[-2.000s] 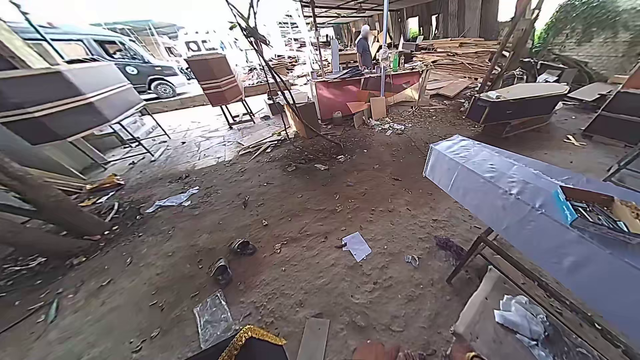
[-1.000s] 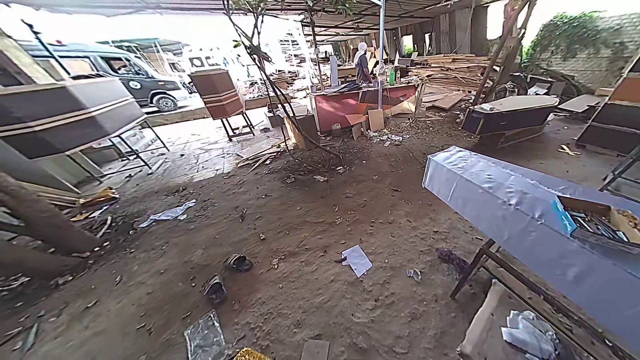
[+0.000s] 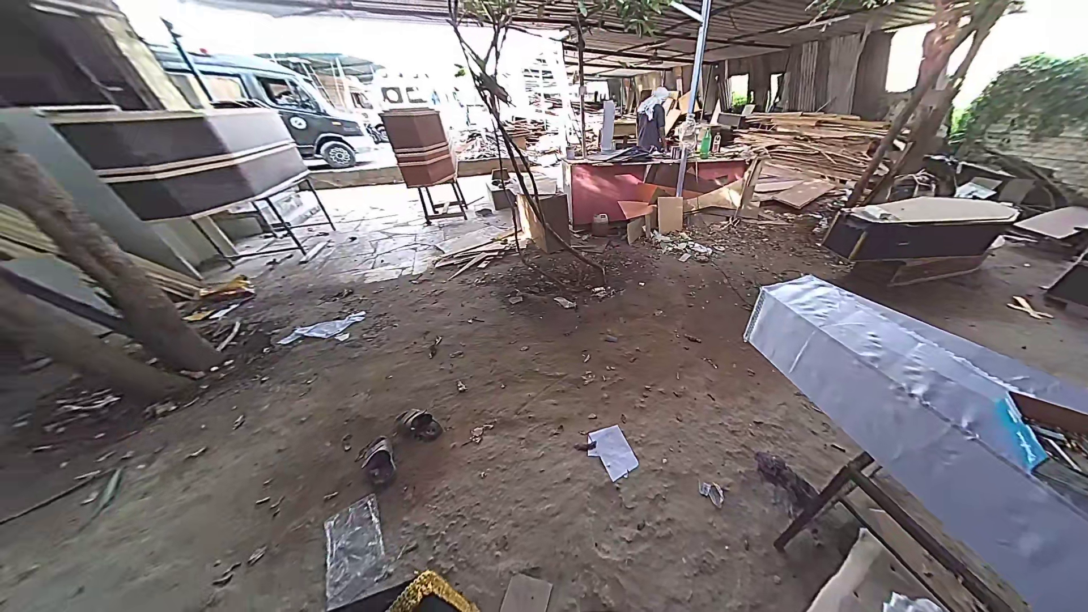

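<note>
Neither of my hands shows in the head view now. At the bottom edge lies the gold-trimmed corner of a dark object (image 3: pixel 433 592), cut off by the frame, with a small flat board (image 3: pixel 526 594) to its right. A clear plastic sheet (image 3: pixel 354 544) lies on the dirt just left of them. On the right, a coffin covered in pale satin cloth (image 3: pixel 884 382) rests on a wooden trestle (image 3: pixel 829 497). An open box of tools or small parts (image 3: pixel 1058 433) sits on top of it.
A pair of sandals (image 3: pixel 378 461) and white paper (image 3: pixel 613 452) lie on the ground. Brown coffins (image 3: pixel 204 157) stand on metal stands at the left; a black coffin (image 3: pixel 918 234) is at the right. Tree trunks (image 3: pixel 110 263) lean at left. A person (image 3: pixel 653 123) stands behind a red counter (image 3: pixel 620 191).
Fingers seen at the bottom edge two seconds ago are out of view now. The gold-trimmed object dropped almost out of view, then came partly back. The far person remains by the counter.
</note>
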